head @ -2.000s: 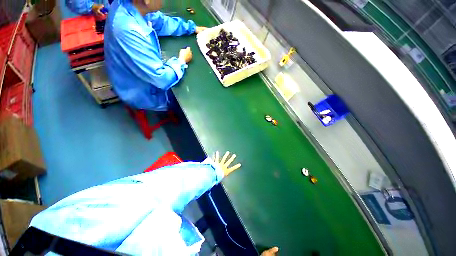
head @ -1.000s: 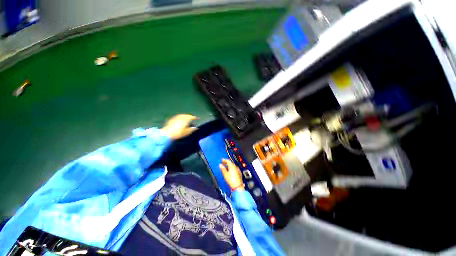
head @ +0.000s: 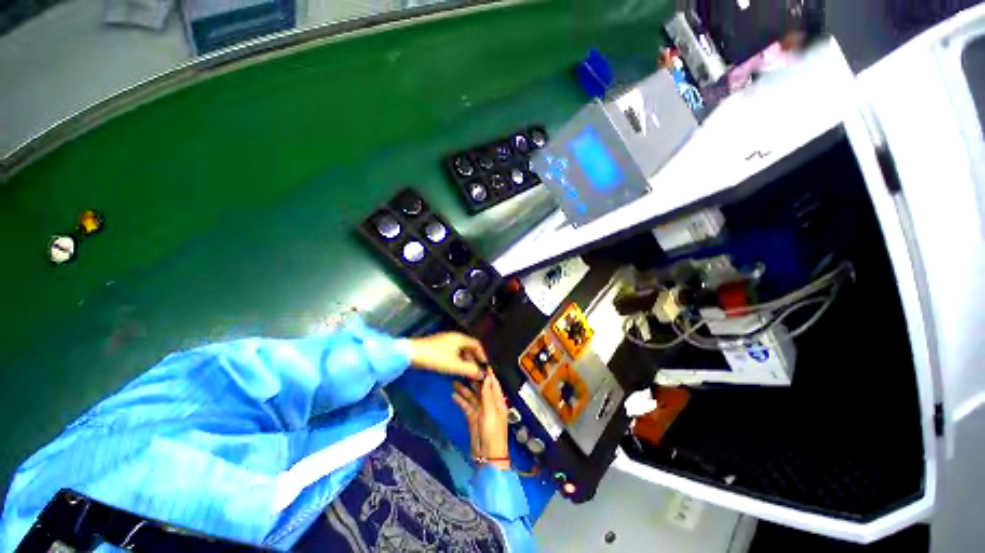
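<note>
My left hand [head: 451, 354] reaches in from the left with its fingers bent. A small dark part [head: 483, 368] shows at its fingertips. My right hand [head: 487, 417] is just below, its fingertips meeting the left ones at this part, its other fingers partly spread. Whether the right fingers grip it cannot be told. Both hands are above the blue mat [head: 427, 401], left of the orange fixtures [head: 564, 392]. Three orange fixtures with dark centres stand together beside a flat silver-grey plate [head: 596, 416]. A black parts tray [head: 427, 261] with round parts in its pockets lies beyond my hands.
A second black tray [head: 499, 170] lies near the grey box with blue screen [head: 592, 162]. A silver and orange part [head: 63, 250] lies on the green belt [head: 216, 194]. The white enclosure [head: 756, 151] holds tubing [head: 799, 315]. A button panel [head: 529, 437] is by my right hand.
The view has swung from the far belt to the machine. My left hand has moved from the belt towards my right hand; their fingertips now meet at a small dark part.
</note>
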